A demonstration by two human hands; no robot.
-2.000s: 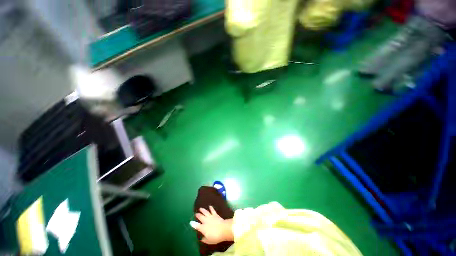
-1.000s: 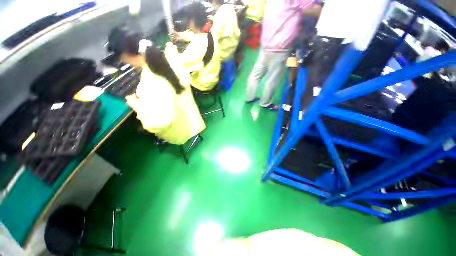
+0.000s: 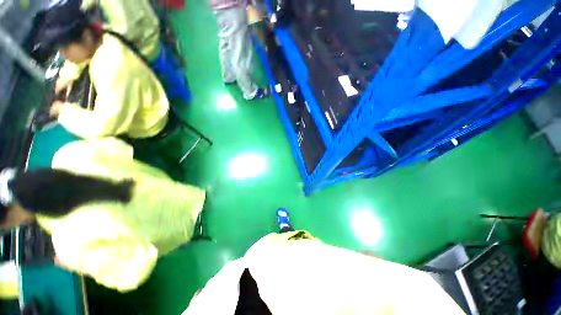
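Neither of my hands is in view. My yellow smock (image 3: 320,277) fills the bottom middle, and one blue shoe (image 3: 283,219) shows on the green floor beyond it. The nearest large thing ahead is a blue metal rack (image 3: 369,114) that holds stacked dark trays (image 3: 329,52) with small white labels. White sheets or cloth (image 3: 470,21) hang at its top.
Two people in yellow smocks (image 3: 135,215) sit at the green-topped bench (image 3: 52,286) on the left. Another yellow smock shows behind them. A person in grey trousers (image 3: 237,49) stands beside the rack. A dark pocketed tray (image 3: 492,280) and a stool (image 3: 501,217) are at lower right.
The view has moved forward and turned right. The seated people and rack are nearer, and the tray at lower right has come into view. The hand seen two seconds ago is gone.
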